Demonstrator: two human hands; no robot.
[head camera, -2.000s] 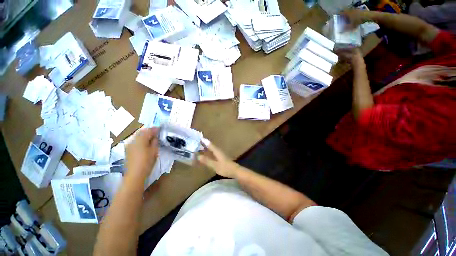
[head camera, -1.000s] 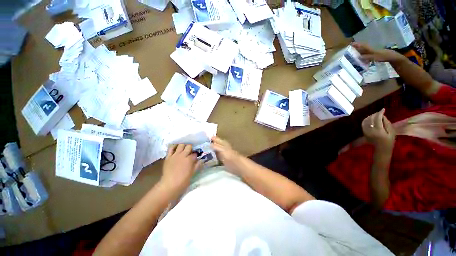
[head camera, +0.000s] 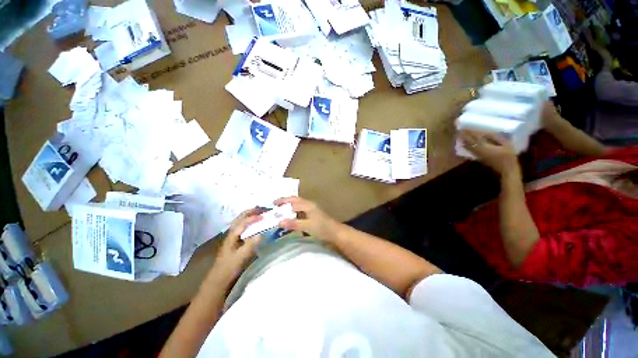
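Note:
A small white box with a blue part (head camera: 269, 221) is held between my two hands close to my body at the table's front edge. My left hand (head camera: 238, 241) grips its left end. My right hand (head camera: 311, 218) grips its right end, fingers on top. The inside of the box is hidden. An open box with a blue square (head camera: 105, 241) and a black cord loop (head camera: 145, 245) stands to the left. A heap of white leaflets (head camera: 220, 189) lies just beyond my hands.
Two small boxes (head camera: 390, 155) lie to the right. A person in red (head camera: 559, 231) holds several white boxes (head camera: 500, 117) at right. Stacked cards (head camera: 413, 56) lie at the back. Another leaflet heap (head camera: 129, 133) is at left. Trays with products (head camera: 31, 280) sit at lower left.
The box is drawn closer to my body and now shows a white narrow side; the black cord seen in it earlier is hidden. The other person has picked up the row of boxes.

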